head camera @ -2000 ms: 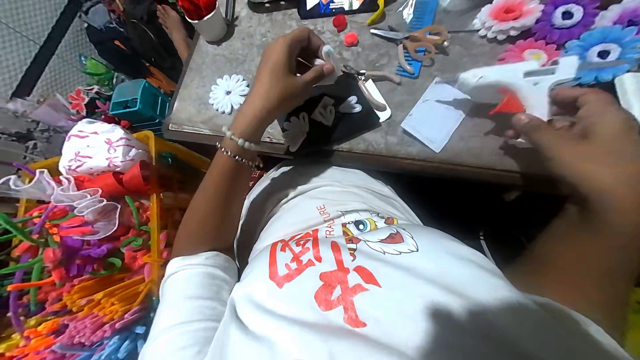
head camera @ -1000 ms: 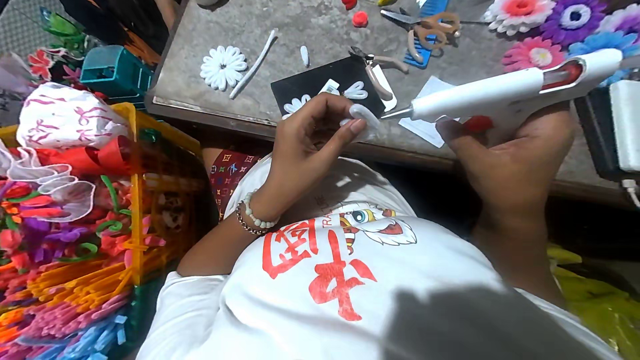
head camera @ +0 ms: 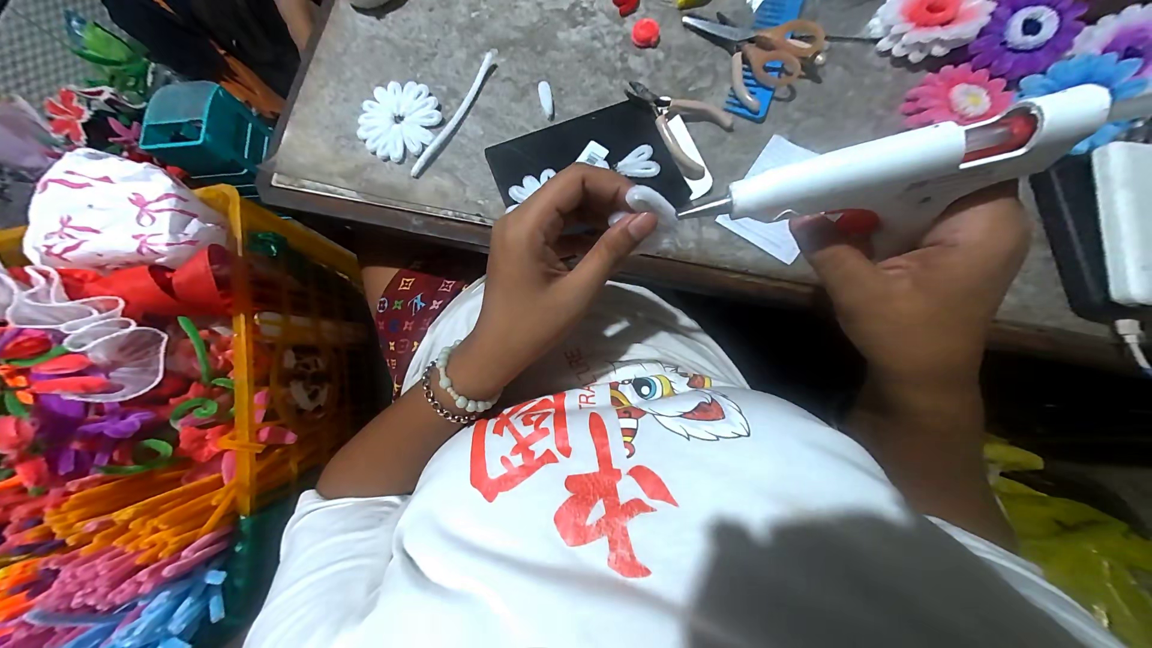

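Between its thumb and fingers, my left hand (head camera: 562, 247) pinches a small white fuzzy petal loop (head camera: 651, 203). My right hand (head camera: 922, 261) is wrapped around a white glue gun (head camera: 855, 175), whose metal nozzle points left with its tip at the loop's edge. Whether the tip touches the loop I cannot tell. Behind my left hand a black board (head camera: 576, 135) bears white looped pieces (head camera: 638, 162). Pliers (head camera: 675, 126) rest over the board's right corner. Farther left lie a white many-petalled flower (head camera: 399, 121), a white pipe-cleaner stem (head camera: 455, 112) and a small white piece (head camera: 545, 99).
Scissors (head camera: 774, 54) lie over a blue comb (head camera: 754, 101) at the back, near a red pompom (head camera: 645, 32). Colourful fuzzy flowers (head camera: 1035, 27) fill the back right. A yellow crate (head camera: 238, 360) of pipe cleaners stands at the left, by a teal box (head camera: 202, 130). A white device (head camera: 1125, 220) sits at the right.
Since two seconds ago, the glue gun has swung from the right to point its nozzle at the piece in my left hand. My left hand has come down toward the table's front edge.
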